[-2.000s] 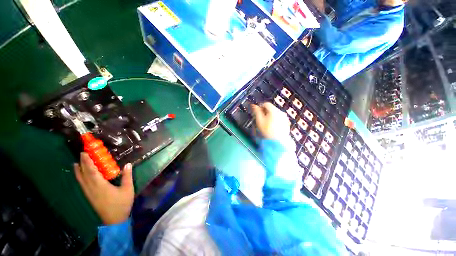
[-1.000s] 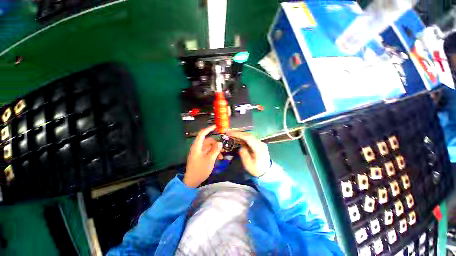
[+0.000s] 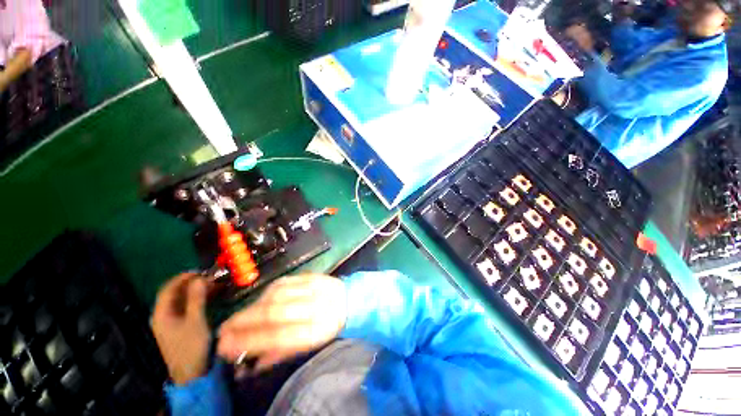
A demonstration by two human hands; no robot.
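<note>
The press fixture (image 3: 276, 236) is a black metal jig on the green bench. Its orange-red ribbed toggle handle (image 3: 237, 253) lies toward me. My left hand (image 3: 184, 325) is just below and left of the handle, blurred, with its fingers curled; what it holds is hidden. My right hand (image 3: 284, 321) reaches in from the right below the fixture, its fingers pointing at my left hand. A small shiny thing (image 3: 242, 357) shows at its fingertips, too small to name. Neither hand is on the handle.
A black parts tray (image 3: 455, 231) with rows of small pale square modules (image 3: 532, 279) lies right. A blue box unit (image 3: 382, 175) stands behind it, with a thin cable. A dark tray (image 3: 73, 325) is lower left. A person in blue (image 3: 658, 89) sits upper right.
The view has turned right. A second ago both hands met below the handle around a small dark part; now they are slightly apart and that part is not clearly visible. The handle remains down.
</note>
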